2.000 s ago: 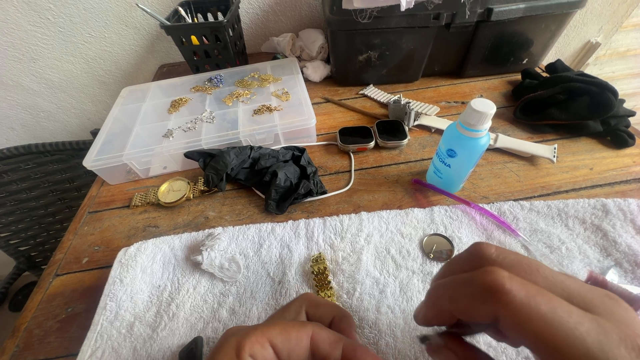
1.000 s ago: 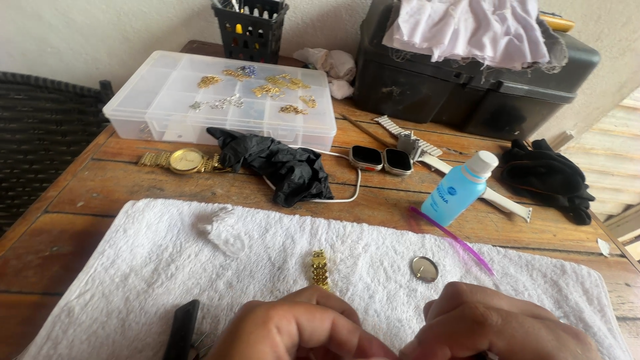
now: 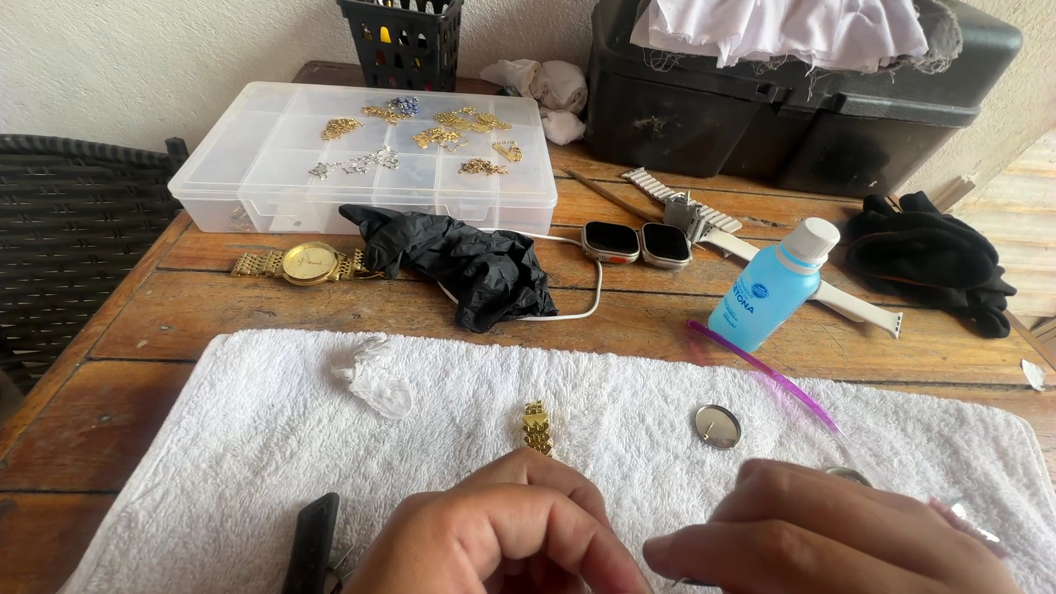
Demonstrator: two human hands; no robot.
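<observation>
My left hand [image 3: 511, 528] is curled at the bottom centre, nearest to a gold-coloured metal watch band [image 3: 536, 427] whose end shows beyond the knuckles; whether the fingers grip it is hidden. To its right, my right hand [image 3: 825, 528] has its fingers bent over the white towel [image 3: 272, 412]. A thin dark tip shows below those fingers, too little to name. Past the right hand lies a round metal watch part [image 3: 717, 426] with a small pin-like piece in it. Another round metal rim [image 3: 847, 476] peeks out behind the knuckles. A black-handled tool [image 3: 310, 544] lies left of my left hand.
Behind the towel are a blue acetone bottle [image 3: 767, 289], a purple plastic tube [image 3: 767, 371], two smartwatches [image 3: 611, 241], a crumpled black glove [image 3: 470, 272] and a gold watch [image 3: 309, 264]. Farther back stand a clear organizer box [image 3: 289, 190] bearing chains and a black toolbox [image 3: 685, 124].
The hands were close together one second ago; now a gap separates them, with my right hand farther right. The view has shifted since two seconds ago.
</observation>
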